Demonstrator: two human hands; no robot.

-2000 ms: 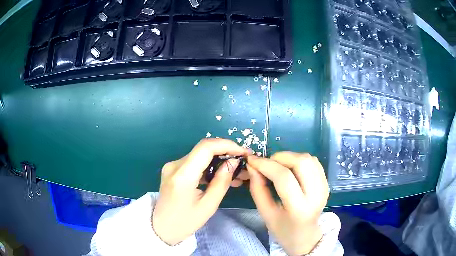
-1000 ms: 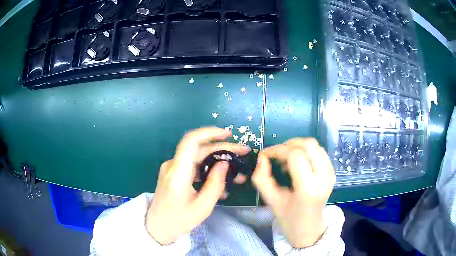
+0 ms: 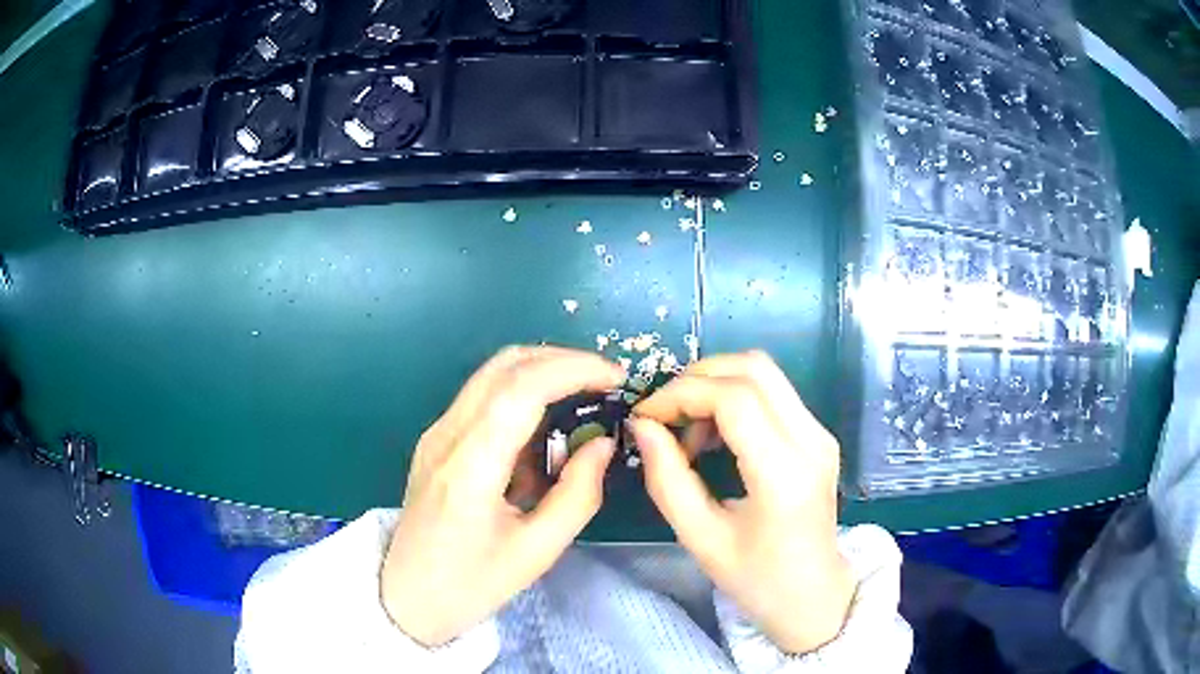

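My left hand (image 3: pixel 494 494) holds a round black housing (image 3: pixel 563 419) near the bench's front edge. A silver rectangle and a yellow-green round patch show on the housing beside my left thumb. My right hand (image 3: pixel 744 494) has its thumb and index finger closed together at the housing's right side. Whatever is between these fingertips is hidden or too small to tell. Tiny pale loose pieces (image 3: pixel 644 350) lie in a small pile just beyond my fingertips, with others scattered farther out.
A black blister tray (image 3: pixel 434 178) with some round housings in its pockets lies at the back left. A clear blister tray (image 3: pixel 994 481) of small parts lies at the right. A blue bin (image 3: pixel 184 553) is below the left edge, near a metal clip (image 3: pixel 82 477).
My right hand was apart from the housing one second ago and is now against its right side. The housing's face has turned, and the yellow-green patch now shows.
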